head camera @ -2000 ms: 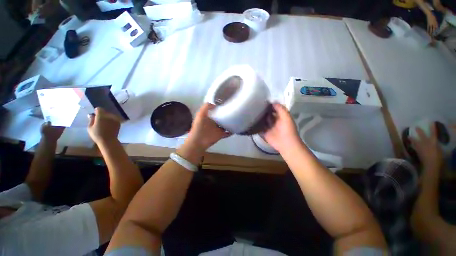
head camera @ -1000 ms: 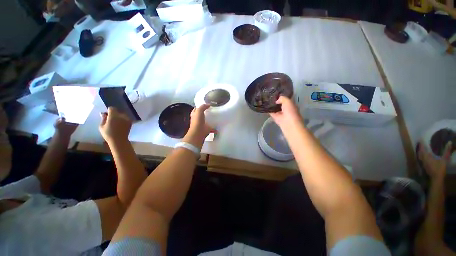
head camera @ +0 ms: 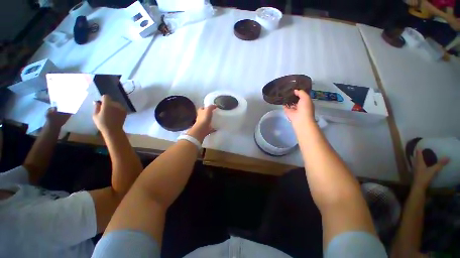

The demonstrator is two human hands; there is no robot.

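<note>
My left hand [head camera: 204, 120] is on the near left side of a white drum-shaped housing [head camera: 229, 118], which stands on the table with a brown disc in its top. My right hand [head camera: 301, 107] holds a dark brown round base [head camera: 287, 88] by its near rim, raised and tilted, its molded inside partly showing. A white open round shell [head camera: 276, 132] stands on the table below the right hand. Another dark brown round base [head camera: 175, 113] lies open side up, left of my left hand.
A long white retail box [head camera: 370, 103] lies behind my right hand, partly hidden. A person at left holds an open printed box [head camera: 70, 93]. A person's hand at right touches a white and brown unit [head camera: 444, 158]. A brown part [head camera: 247, 29] and white cup [head camera: 268, 18] stand at the far side.
The white housing was held up in both hands, then lowered to the table. The brown base came away in my right hand and has moved a little right, now more tilted.
</note>
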